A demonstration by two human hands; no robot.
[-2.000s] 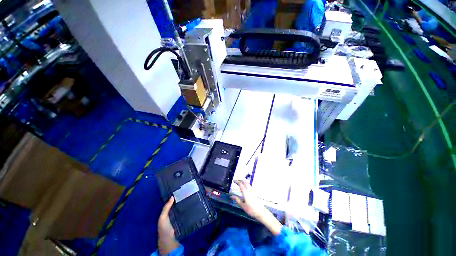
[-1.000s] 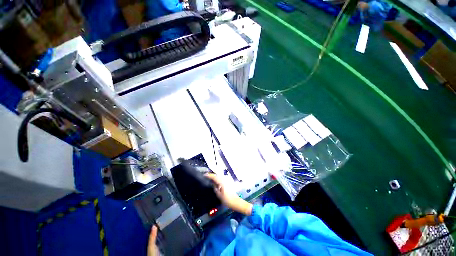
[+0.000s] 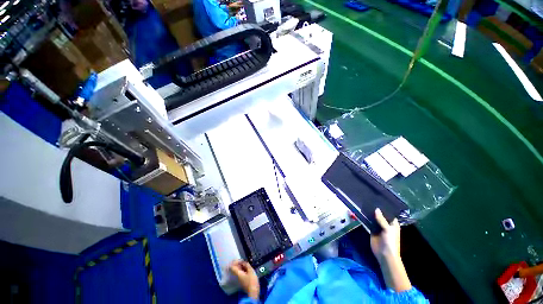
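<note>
A black housing [image 3: 364,193] is held by its near edge in my right hand [image 3: 386,236], tilted above the machine's front right corner. My left hand [image 3: 245,276] is at the machine's front left corner, just beside the near end of the black fixture [image 3: 259,228]; its fingers are bent and no part shows in it. The fixture has a ribbed inside with a pale rectangle in its middle. I cannot tell whether a housing lies in it. Small buttons and a red display [image 3: 278,259] sit on the machine's front edge.
The gantry head [image 3: 161,172] stands left, behind the fixture, with a black cable chain [image 3: 226,62] at the back. White pads [image 3: 396,158] on clear plastic lie on the green bench at right. A red tray [image 3: 517,285] is at lower right. A person's blue sleeve shows behind the machine.
The dark housing my left hand held is gone from the left side. My right hand has moved right, away from the fixture, and now holds a housing. The fixture is uncovered.
</note>
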